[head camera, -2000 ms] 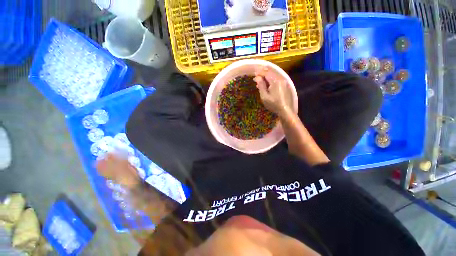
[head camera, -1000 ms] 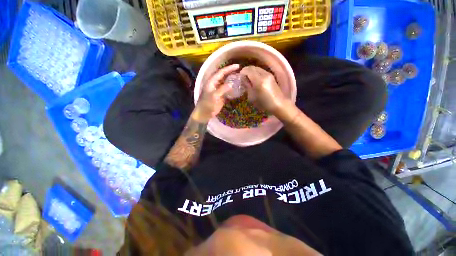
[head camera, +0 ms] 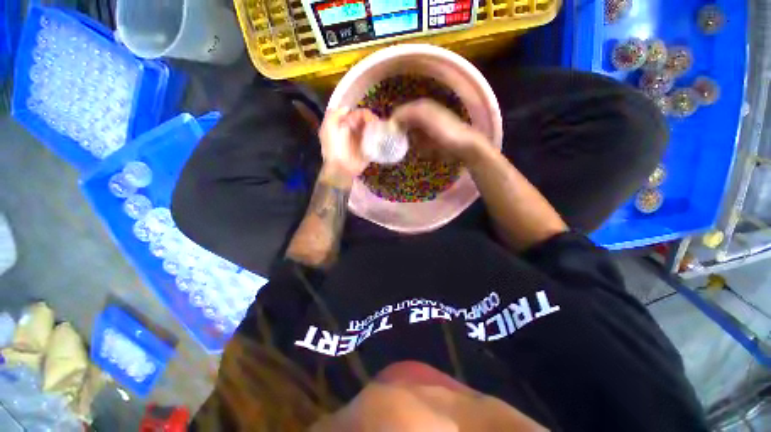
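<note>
The pink bucket (head camera: 406, 218) stands between the wearer's legs with small multicoloured beads (head camera: 414, 177) inside. My left hand (head camera: 345, 145) holds a clear plastic ball (head camera: 385, 142) over the left part of the bucket. The ball looks whitish and see-through. My right hand (head camera: 435, 126) is over the beads, just right of the ball, its fingers bent towards the ball's upper side. It is blurred, and whether it holds anything cannot be told.
The scale (head camera: 380, 21) sits on a yellow crate (head camera: 279, 59) beyond the bucket. The left blue tray (head camera: 110, 202) holds clear balls; the right blue tray (head camera: 693, 160) holds speckled balls. A translucent jug (head camera: 156, 29) stands upper left. A small blue basket (head camera: 159, 371) is lower left.
My left hand has gone from the left tray to the bucket and now holds a clear ball. My right hand stays over the bucket. The view has shifted, so the scale shows less.
</note>
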